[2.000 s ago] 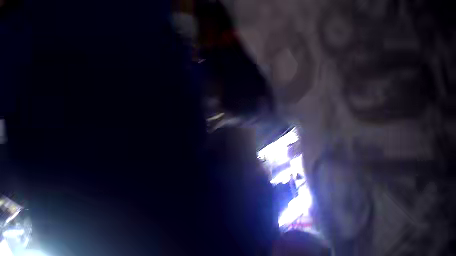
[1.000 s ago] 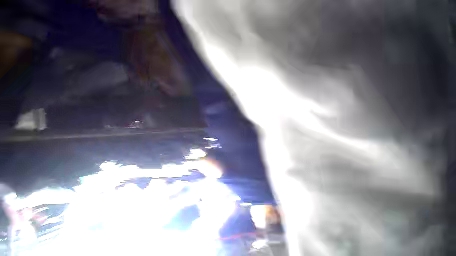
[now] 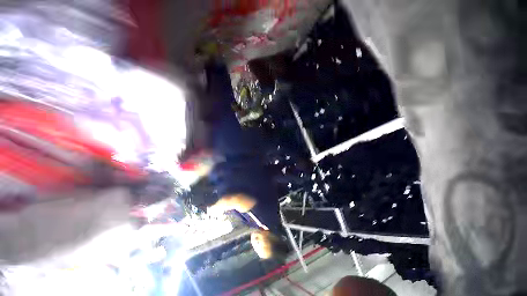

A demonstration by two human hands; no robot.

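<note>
Neither of my hands can be made out. A grey-white patterned cloth (image 3: 479, 144) fills the right side, near the camera. Bright, overexposed shiny goods (image 3: 144, 115) lie at the left, blurred. A red item (image 3: 52, 144) shows as a streaked mass at the left edge. A pale, smooth surface (image 3: 58, 222) lies below it. Whether anything is held cannot be seen.
A dark area with pale specks and thin pale bars (image 3: 361, 139) lies right of centre. A dark blue shape (image 3: 245, 156), perhaps a person's clothing, stands mid-picture, with two tan blurred shapes (image 3: 261, 244) near it. A brown rounded thing (image 3: 363, 287) is cut off below.
The view has swung. The bright area has moved from the bottom to the left. Red items, pale bars and the speckled dark area now show. The patterned cloth covers less of the right.
</note>
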